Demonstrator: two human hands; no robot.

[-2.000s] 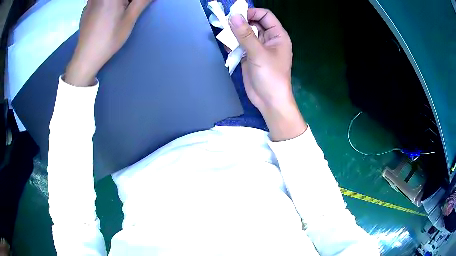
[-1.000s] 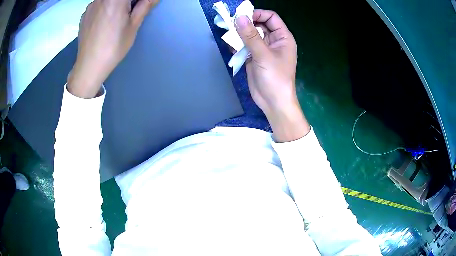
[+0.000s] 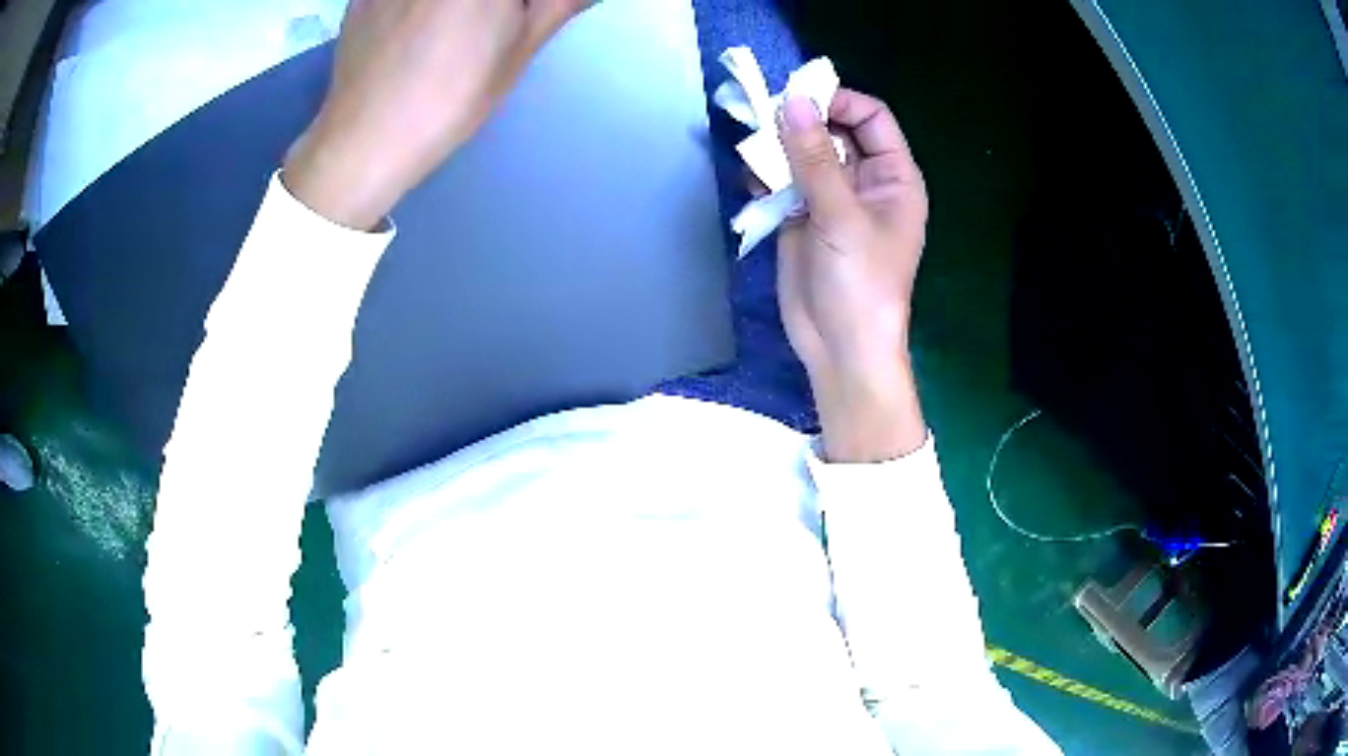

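Observation:
A large dark grey sheet (image 3: 562, 251) lies over my lap, its near edge against my white top. My left hand (image 3: 436, 96) is over the sheet's far part. Its fingertips are cut off by the top edge of the view, so what they hold cannot be seen. My right hand (image 3: 858, 222) is to the right of the sheet, above my jeans, and pinches crumpled white pieces (image 3: 772, 141) between thumb and fingers. The pieces are apart from the sheet.
White sheets (image 3: 163, 104) lie beyond the grey sheet at the upper left. A green-topped bench (image 3: 1271, 177) curves along the right. A pale stool (image 3: 1138, 628), a thin cable and yellow-black floor tape (image 3: 1087, 691) are at the lower right. Part of a shoe (image 3: 15, 462) shows at the left edge.
My left hand has moved right and up along the sheet. My right hand, with the white pieces, has moved right and slightly down. The view has shifted a little.

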